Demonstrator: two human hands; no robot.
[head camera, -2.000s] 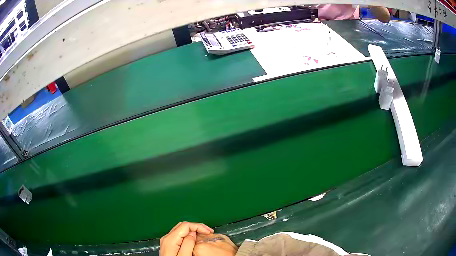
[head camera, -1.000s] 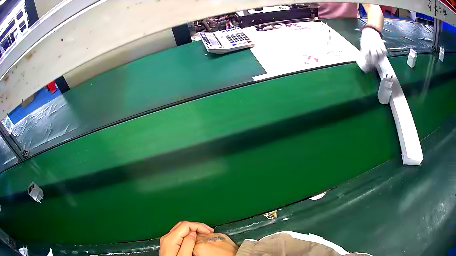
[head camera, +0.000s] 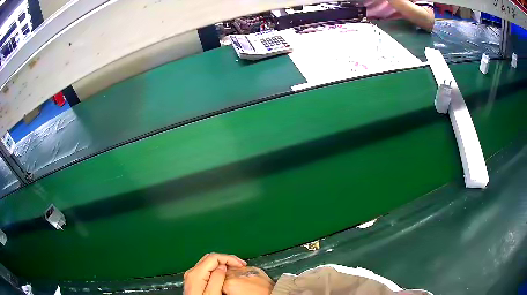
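My left hand (head camera: 205, 276) and my right hand (head camera: 248, 283) rest together at the bottom edge, fingers folded over one another. No object shows in them; their insides are hidden and the picture edge cuts them off. A small white charger housing (head camera: 55, 217) lies tilted on the green conveyor belt (head camera: 231, 190) at the left. Another white piece (head camera: 2, 237) is cut off by the left edge. A white adapter with prongs (head camera: 444, 98) stands against the slanting white guide strip (head camera: 469, 144). Two more white pieces (head camera: 484, 64) (head camera: 513, 60) are beyond it at the far right.
A calculator (head camera: 262, 45) and a marked paper sheet (head camera: 352, 55) lie on the far ledge. Another person's bare forearm (head camera: 413, 12) shows at the top right. A pale beam (head camera: 115, 34) crosses the top. Torn white scraps (head camera: 368, 223) lie along the near ledge (head camera: 404, 248).
The left housing has moved rightwards, and another piece has appeared at the left edge. Another person's gloved hand reached the guide strip and withdrew. Two pieces now show beyond the strip. My hands stayed put.
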